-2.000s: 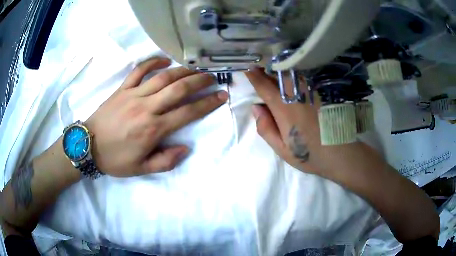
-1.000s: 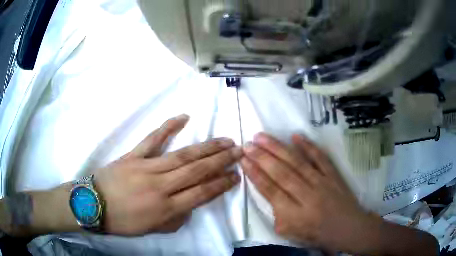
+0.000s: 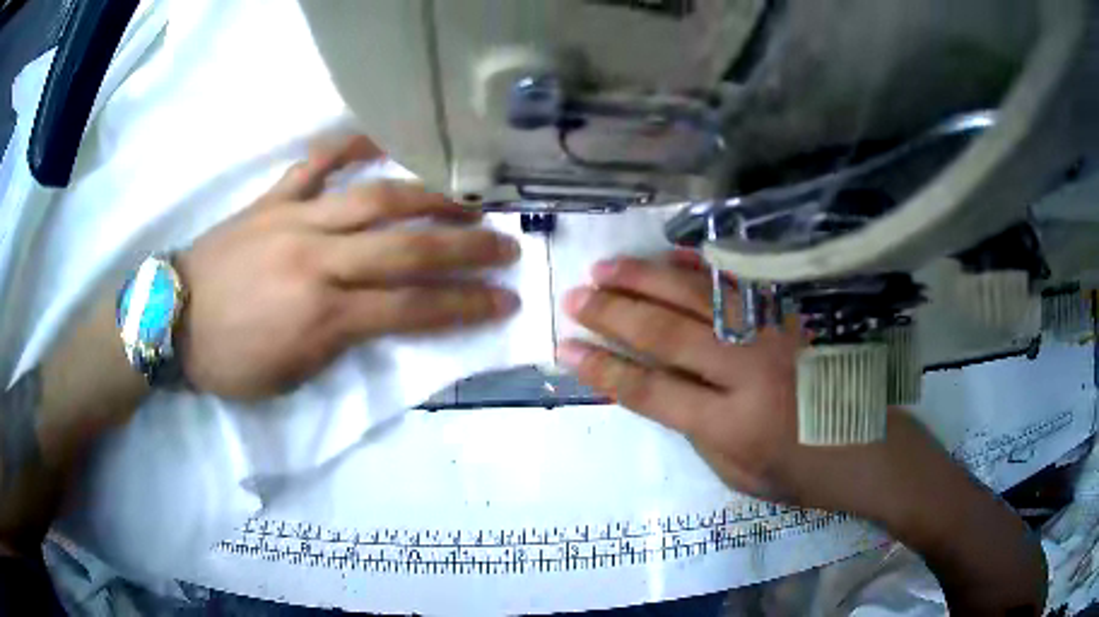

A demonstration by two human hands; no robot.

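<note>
The white cloth [image 3: 241,145] lies on the table under the machine head, with a thin straight seam [image 3: 552,283] running to the presser foot [image 3: 538,222]. My left hand [image 3: 325,283] lies flat on the cloth left of the seam, fingers spread a little and slightly blurred. My right hand [image 3: 711,374] lies flat right of the seam, fingertips near it, partly hidden by the wire guide and a tension knob. Neither hand pinches the cloth. The cloth's near edge is just in front of the fingers. The needle is not clearly seen.
The cream machine head [image 3: 603,97] overhangs the top. A ridged tension knob [image 3: 841,393] stands beside my right hand. A metal plate edge [image 3: 518,386] shows at the cloth's end. A printed ruler scale [image 3: 482,552] runs along the table front. A dark bar [image 3: 75,97] is at upper left.
The cloth has moved away from me under the head, uncovering the plate edge and ruler at the front. Both hands have moved forward toward the presser foot, and are apart on either side of the seam.
</note>
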